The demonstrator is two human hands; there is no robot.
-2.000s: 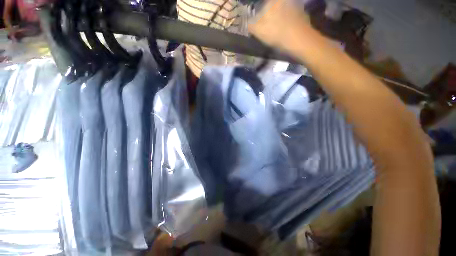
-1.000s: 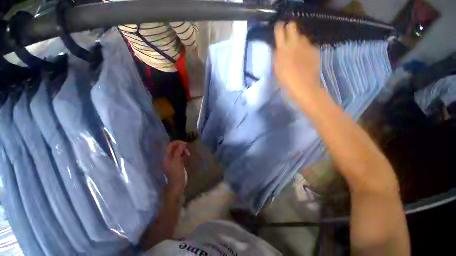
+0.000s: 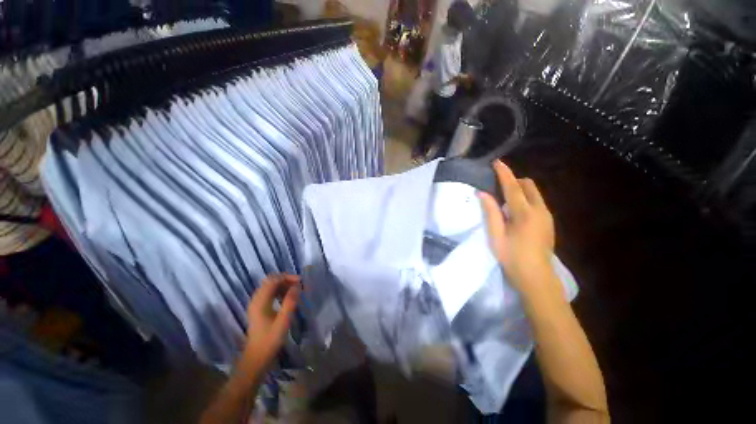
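Observation:
A light-blue dress shirt [image 3: 377,224] on a black hanger [image 3: 506,124] is in front of me, off the rail, its hook up and its collar open toward me. My right hand [image 3: 522,224] grips the hanger and collar at the right shoulder. My left hand [image 3: 273,310] is beside the shirt's left edge, fingers curled and partly spread; I see nothing in it. No plastic cover shows on this shirt.
A rail [image 3: 273,37] with a dense row of light-blue shirts [image 3: 240,166] runs along the left. Black garments [image 3: 655,273] fill the right side, some under clear plastic [image 3: 613,50]. A person [image 3: 448,70] stands at the back. A striped sleeve shows at the left edge.
The view has turned right. My right hand has come down from the rail and now holds one shirt on its hanger. My left hand stays low, now beside that shirt.

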